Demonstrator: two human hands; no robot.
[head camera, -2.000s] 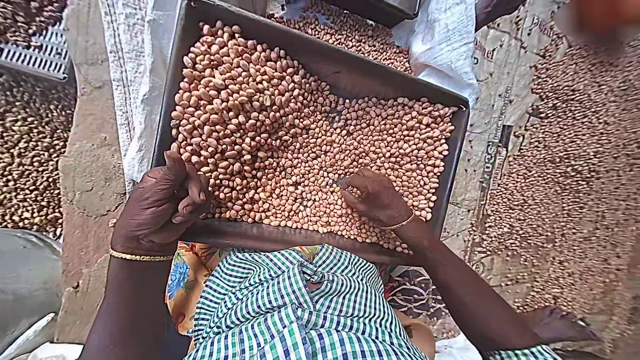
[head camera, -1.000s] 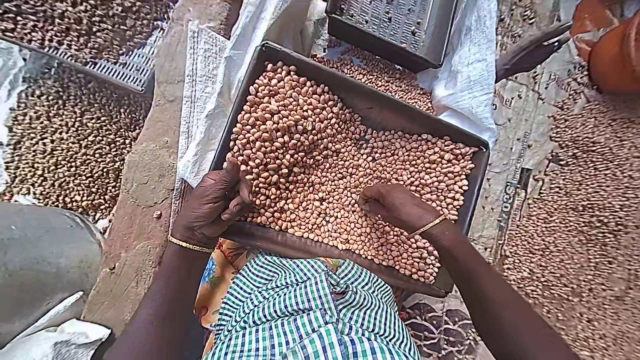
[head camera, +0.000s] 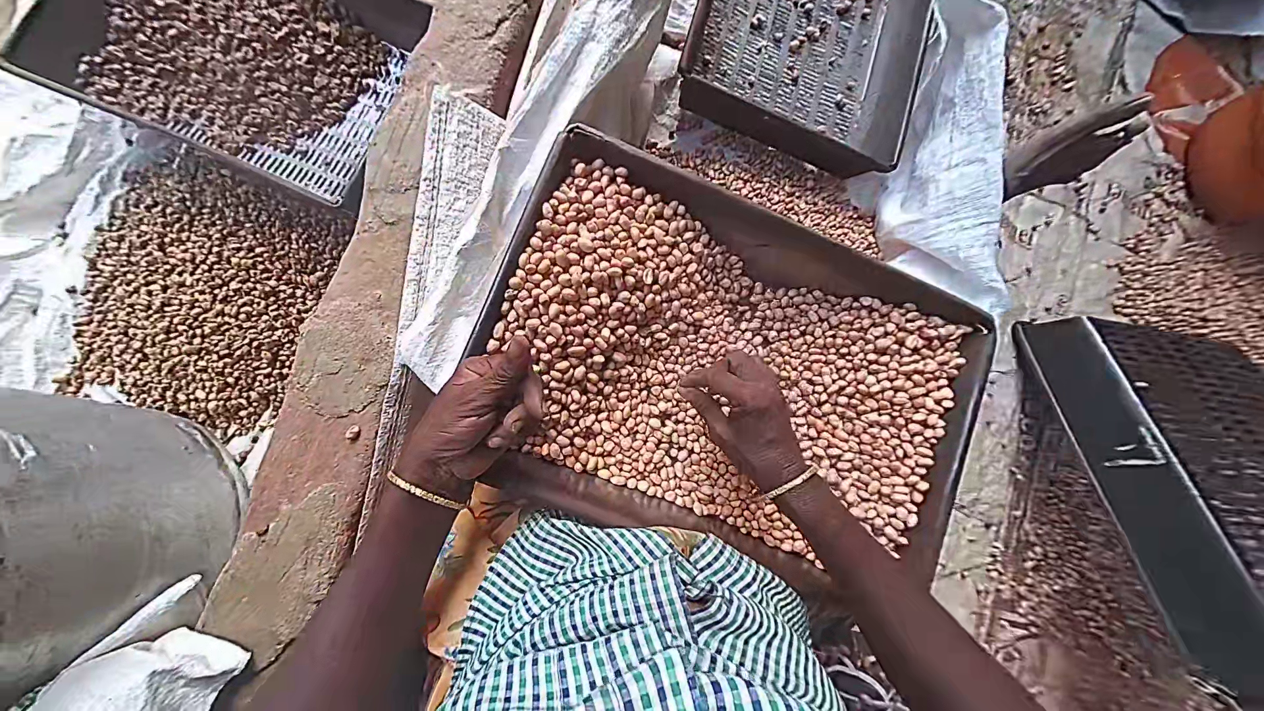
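Observation:
A dark metal tray (head camera: 859, 262) rests tilted across my lap, filled with pinkish-brown nuts or beans (head camera: 632, 286) heaped higher on the left. My left hand (head camera: 479, 415) is at the tray's near left corner, fingers curled by the rim and the nuts; whether it holds any cannot be told. Over the middle of the nuts is my right hand (head camera: 746, 410), palm side down, thumb and forefinger bent towards each other. No nut shows clearly between those fingertips. Each wrist has a thin gold-coloured bangle.
Slotted metal sieve trays stand at the upper left (head camera: 326, 163), top (head camera: 790, 79) and right (head camera: 1136, 474). A brown heap (head camera: 197, 296) lies left, above a metal drum (head camera: 109, 533). Another person's hand (head camera: 1076, 143) is near an orange container (head camera: 1224, 158) at the upper right.
A dark sieve tray now shows at the right where loose nuts lay before. My right hand has its thumb and forefinger further apart than a second ago. The view has shifted left.

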